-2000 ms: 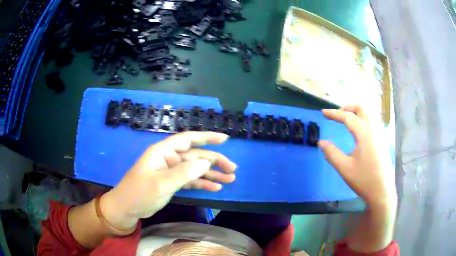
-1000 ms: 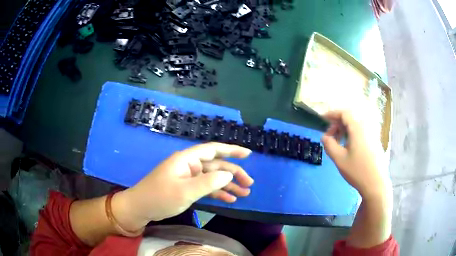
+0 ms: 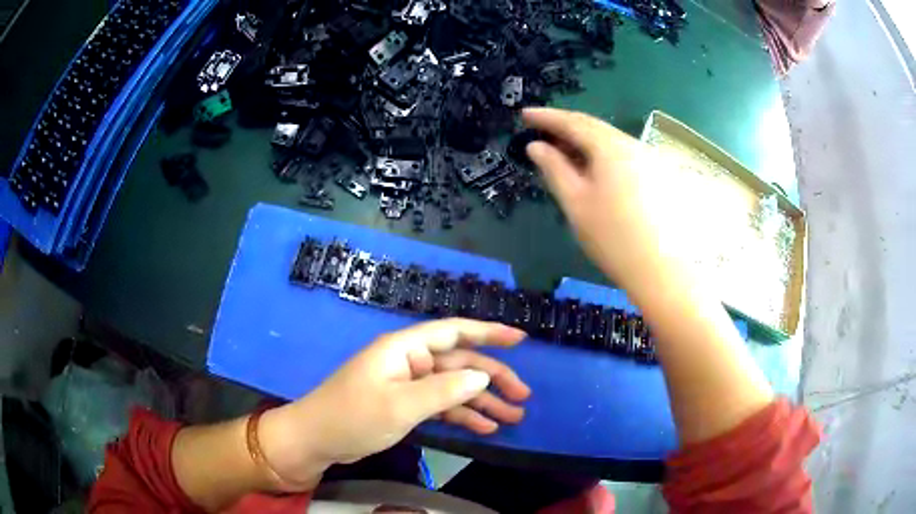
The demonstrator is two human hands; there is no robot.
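Note:
A row of black assemblies [image 3: 442, 293] stands side by side on the blue board [image 3: 291, 351]. The third unit from the left looks shinier. My left hand [image 3: 432, 387] hovers over the board just below the row, fingers apart and empty. My right hand [image 3: 593, 171] is at the right edge of the loose parts pile [image 3: 402, 110], thumb and index finger close to dark pieces; whether it holds one I cannot tell. My right forearm passes over the right end of the board and beside the last units.
A shallow cardboard box [image 3: 793, 291] with tiny silvery bits lies at the right, partly behind my right arm. Stacked blue sheets [image 3: 110, 151] with rows of black units are at the far left. A green piece [image 3: 212, 106] lies left of the pile. Part of a person [image 3: 793, 25] shows at the top right.
My right hand has moved from the row's right end, away from me and left, to the pile. The left hand keeps its open pose. The view has shifted, showing more of the pile.

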